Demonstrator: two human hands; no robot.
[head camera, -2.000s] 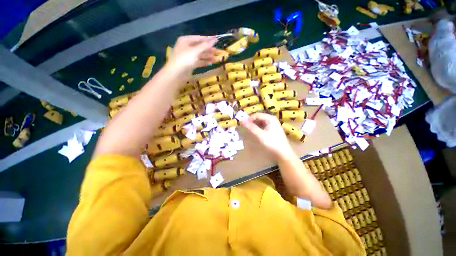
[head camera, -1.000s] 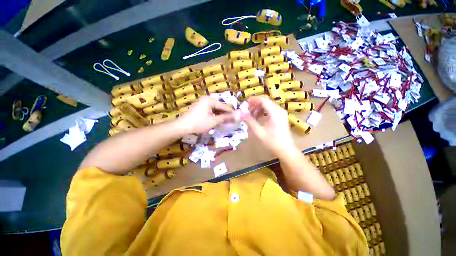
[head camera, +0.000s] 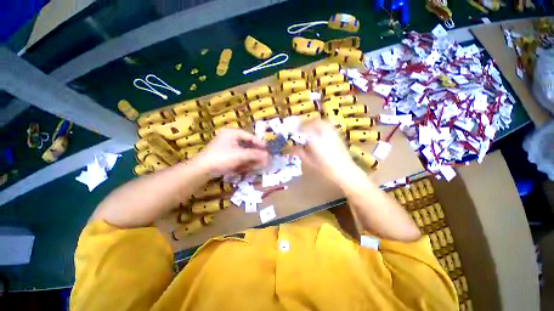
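My left hand (head camera: 234, 152) is over the small heap of white wired pieces (head camera: 285, 167) at the centre, its fingers bent and pointing right. My right hand (head camera: 323, 146) is blurred at the right side of the same heap, its fingers pointing to the left hand. A small dark grey piece (head camera: 277, 144) shows between the hands, close to the left fingertips; whether either hand grips it is unclear. Rows of yellow housings (head camera: 261, 102) lie behind and left of the hands on the brown work board (head camera: 340, 176).
A large heap of white pieces with red leads (head camera: 446, 97) lies at right. A carton of yellow housings (head camera: 504, 225) is at lower right. White cord loops (head camera: 267, 64), loose yellow parts (head camera: 258, 47) and blue cylinders (head camera: 398, 11) lie on the green belt. White scrap (head camera: 97, 170) is at left.
My left hand came down from the belt's far side to the small heap, then shifted slightly left and down. My right hand moved slightly right. A dark grey piece now shows between them.
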